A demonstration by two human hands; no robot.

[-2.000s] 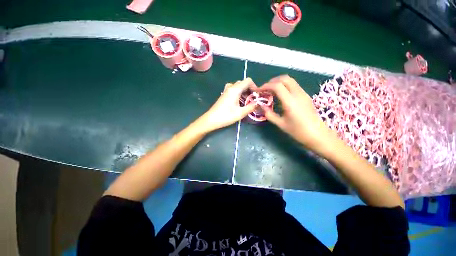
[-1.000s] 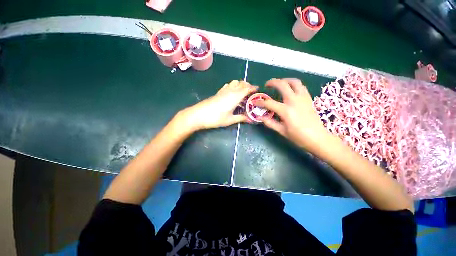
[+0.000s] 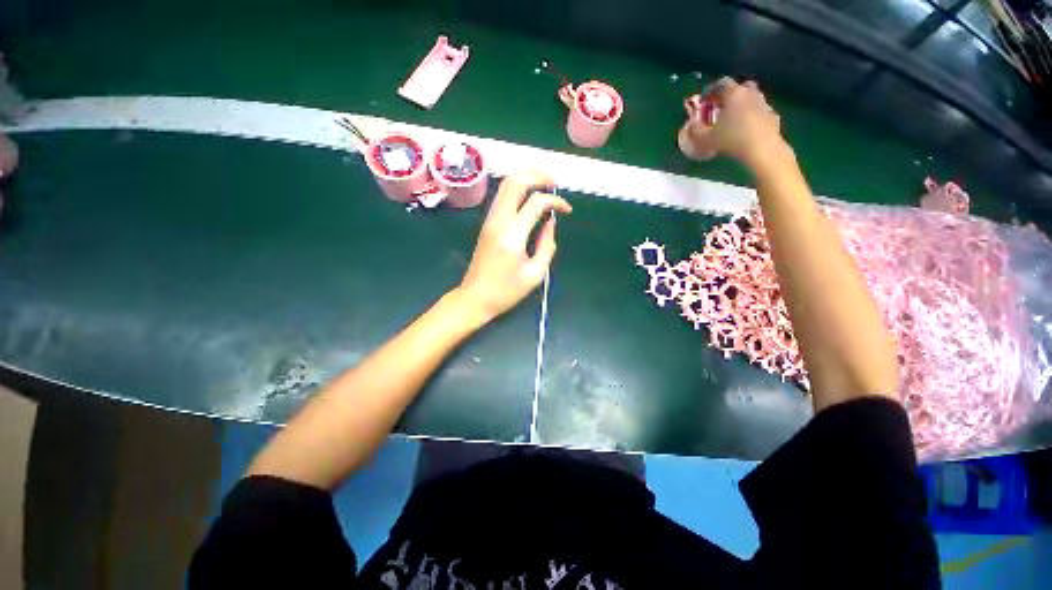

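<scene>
My right hand (image 3: 744,121) is stretched out over the green belt, its fingers closed on a pink housing (image 3: 698,133), which they partly cover. My left hand (image 3: 519,242) is over the work surface near the pale seam, fingers apart, with nothing seen in it. Another pink housing (image 3: 592,120) stands on the belt, open end up, with a pink ring-like part in its mouth and thin wires at its side. A pair of housings (image 3: 398,167) stands side by side at the pale strip.
A heap of pink rings (image 3: 750,288) spreads over the surface at right, beside a clear plastic bag (image 3: 957,323). A flat pink piece (image 3: 435,72) lies on the belt. A pink part (image 3: 946,196) is behind the bag. A blue crate (image 3: 981,498) is at lower right.
My hands have parted from the housing between them. My right hand has reached forward onto the belt and taken hold of a housing. The ring heap has spread leftward.
</scene>
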